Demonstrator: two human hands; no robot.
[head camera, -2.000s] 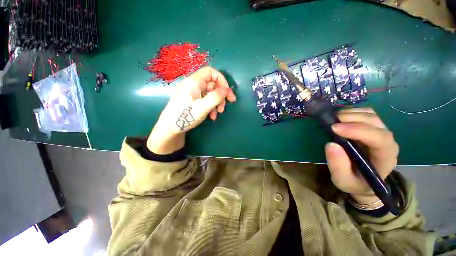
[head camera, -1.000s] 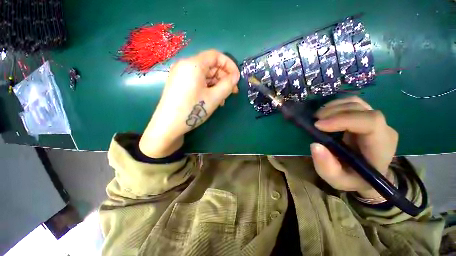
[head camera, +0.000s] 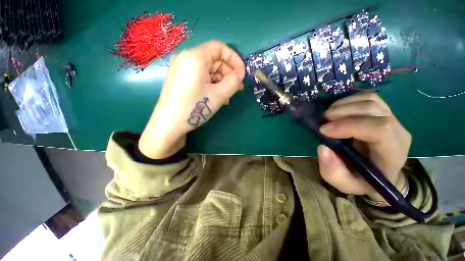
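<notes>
The black PCB panel (head camera: 321, 58) lies slanted on the green mat. My right hand (head camera: 364, 145) holds the soldering iron (head camera: 352, 153) like a pen, with its brass-coloured tip over the panel's left end. My left hand (head camera: 204, 84) is at the panel's left edge, thumb and fingertips pinched together near the tip. A thin dark wire end seems to show at the fingertips, but most of it is hidden by the fingers. The red lead wire pile (head camera: 150, 40) lies to the left, behind my left hand.
Stacked PCB panels (head camera: 30, 20) stand at the far left back. A clear plastic bag (head camera: 38, 99) lies at the left edge, with a small dark cluster (head camera: 70, 74) beside it. A thin silvery strand (head camera: 441, 96) curves at the right. The mat's pale edge (head camera: 244, 154) runs before my body.
My left hand has moved right to the panel's left edge. The iron's tip has come down to the panel's left end. The view has shifted, so the wire pile and bag sit further left.
</notes>
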